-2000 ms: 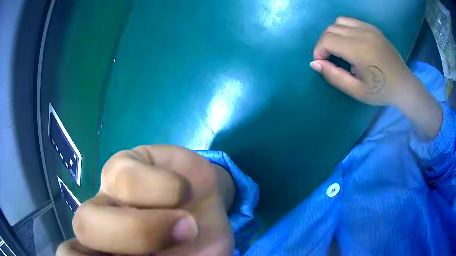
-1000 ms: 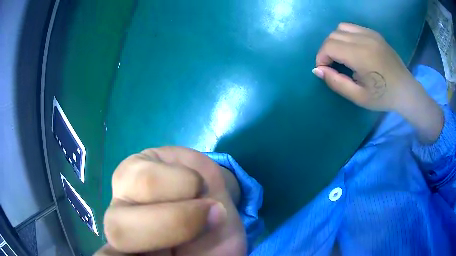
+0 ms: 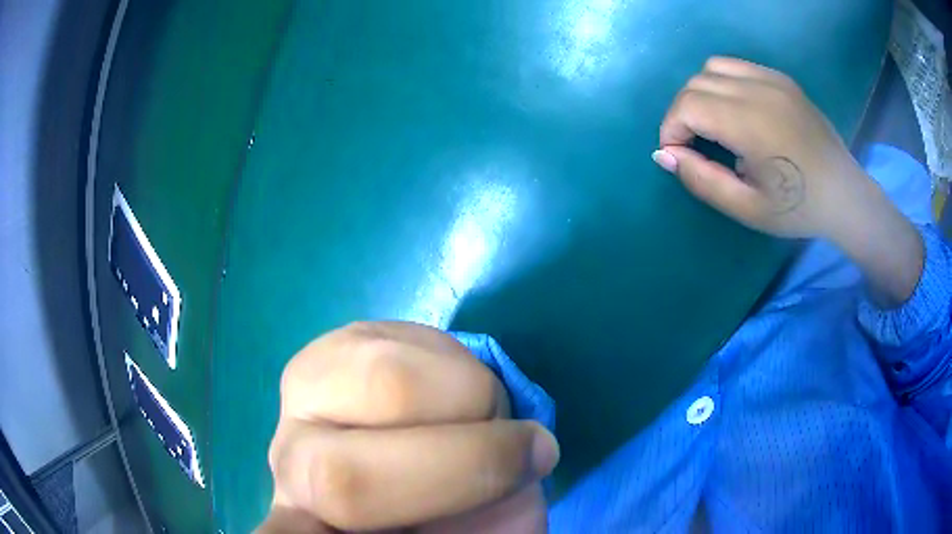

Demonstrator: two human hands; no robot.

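Note:
My left hand (image 3: 407,428) is a closed fist, large and close to the camera at the bottom centre, with its thumb tip at the right side. Nothing shows in it, though its lower part is cut off by the bottom edge. My right hand (image 3: 746,151) rests at the upper right over the glossy green bench surface (image 3: 365,156), its fingers curled and thumb tip against the forefinger. No item shows in it. A drawn mark is on the back of that hand. No workpiece is between the hands.
Two dark panels with white borders and marks, an upper one (image 3: 143,276) and a lower one (image 3: 162,419), lie on the darker green strip (image 3: 188,156) at left. A grey rail runs beyond it. Printed translucent plastic (image 3: 924,73) shows at the upper right edge.
My left fist has moved right and turned, so its thumb tip points further right. My right hand keeps its shape and sits slightly lower in the picture. The left-side panels have shifted a little in view.

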